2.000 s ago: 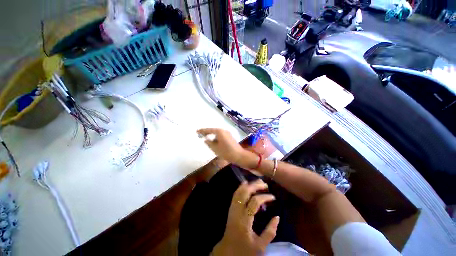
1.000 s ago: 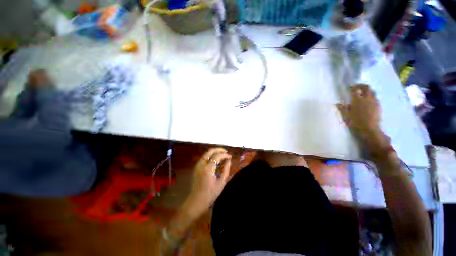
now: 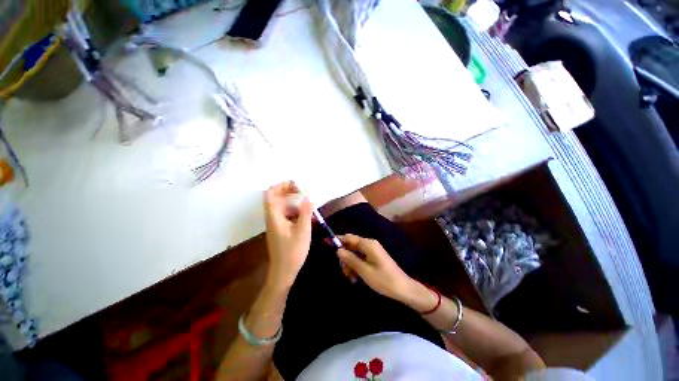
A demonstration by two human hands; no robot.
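A short length of cable with a dark sleeve (image 3: 325, 225) runs between my two hands over my lap, near the table's front edge. My left hand (image 3: 287, 231) has its fingers closed around the pale upper end, slightly blurred. My right hand (image 3: 372, 264) pinches the lower end at the dark part with thumb and fingers. Whether a small housing is in my fingers cannot be told. Thin leads by the right fingertips are mostly hidden.
A cable bundle (image 3: 376, 111) lies at the table's right side. A curved cable (image 3: 223, 141) and loose housings lie mid-table. An open cardboard box (image 3: 588, 260) at lower right holds harnesses (image 3: 491, 245). A phone (image 3: 255, 18), a basin (image 3: 48, 74) and a red stool (image 3: 160, 350) also show.
The view has swung left, then back right. My hands were apart and now meet at the cable over my lap. The white cable that lay at the table's left is no longer there.
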